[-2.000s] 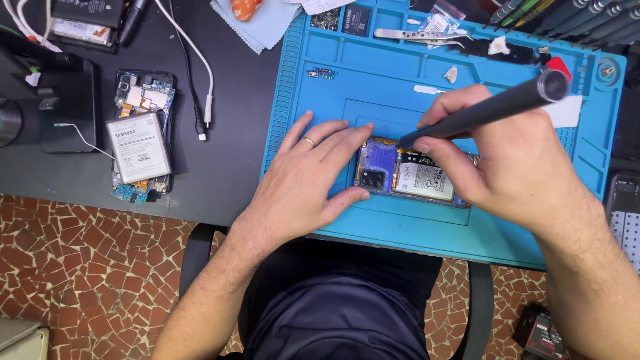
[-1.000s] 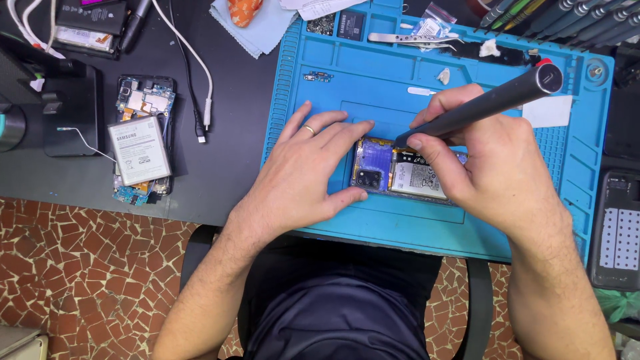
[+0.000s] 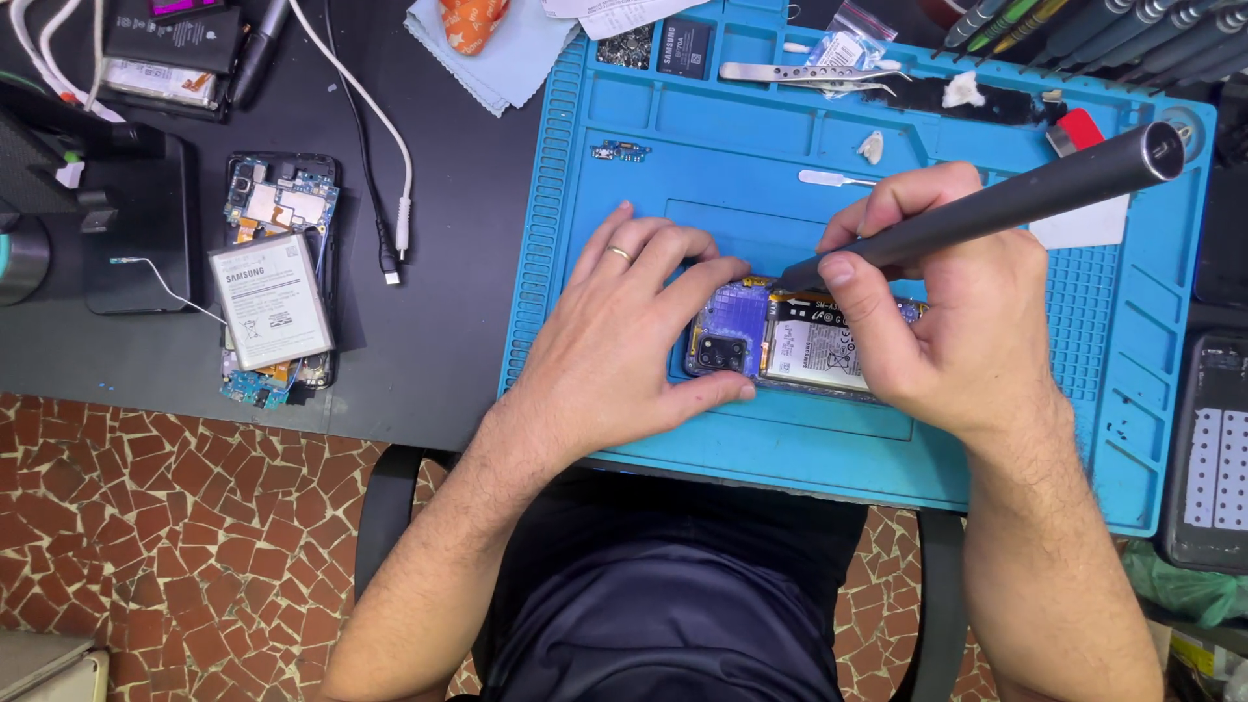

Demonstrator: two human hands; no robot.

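Note:
An opened smartphone point(image 3: 726, 317) lies on the blue silicone repair mat point(image 3: 624, 224), its battery point(image 3: 814, 351) and camera block showing. My left hand point(image 3: 624, 331), palm down, grips the camera end of the phone between thumb and fingers. In my right hand point(image 3: 926, 292) is a thick dark electric screwdriver point(image 3: 1014, 200), slanted up to the right. Its tip meets the phone's upper edge near the boundary of the purple-blue cover and the battery. My right hand hides the phone's other end.
Above the phone lie tweezers point(image 3: 799, 73), a small circuit board point(image 3: 620, 151) and a white-tipped spatula point(image 3: 829, 177). Several screwdrivers point(image 3: 1092, 29) stand at the upper right. Left of the mat are a disassembled phone point(image 3: 283, 200) with a loose battery point(image 3: 271, 300) on it and cables point(image 3: 403, 210).
Both hands keep nearly the same hold on the phone and screwdriver. The screwdriver's rear end has tilted slightly since the earliest frame.

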